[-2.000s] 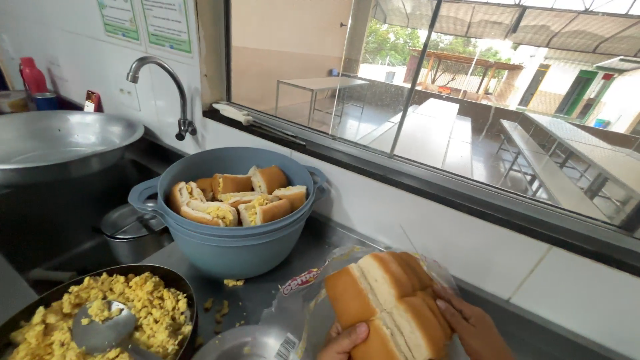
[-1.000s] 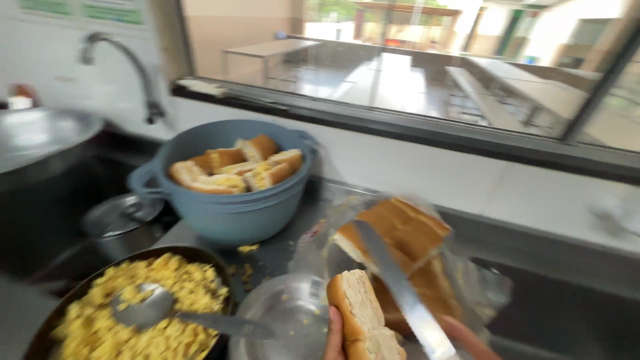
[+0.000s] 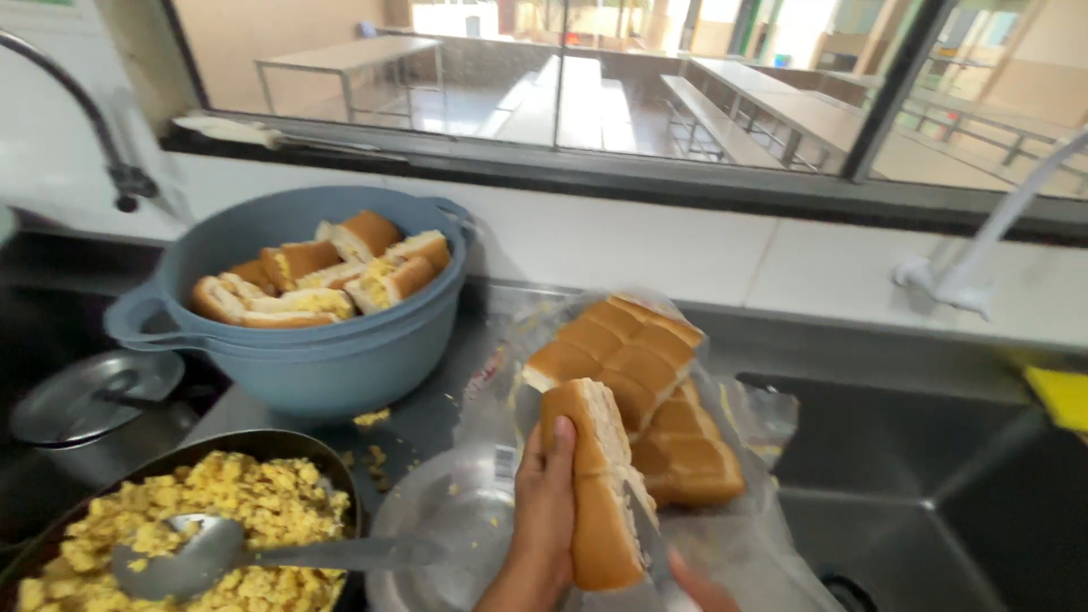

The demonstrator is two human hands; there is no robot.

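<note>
My left hand (image 3: 544, 501) grips a joined pair of bread rolls (image 3: 591, 510) upright, thumb on the crust. A knife blade (image 3: 639, 518) lies in the rolls' right side. My right hand (image 3: 699, 582) is at the bottom edge, mostly out of frame; its grip on the knife is hidden. Behind, slabs of bread rolls (image 3: 625, 348) rest on a clear plastic bag (image 3: 765, 425). A blue-grey pot (image 3: 340, 365) holds filled rolls (image 3: 319, 263). At lower left, a pan (image 3: 353, 501) contains scrambled egg (image 3: 255, 484) and a large metal spoon (image 3: 183, 557).
A clear round lid or bowl (image 3: 408, 510) lies between the pan and my left hand. A steel sink basin (image 3: 892, 442) is at right, below a pale tap (image 3: 960, 280). A lidded metal pot (image 3: 102, 408) stands at left; another knife (image 3: 280, 140) lies on the window sill.
The joined pair of rolls is now upright in my left hand, and the knife has moved from above the bread slabs to the pair's cut side. The view has shifted right.
</note>
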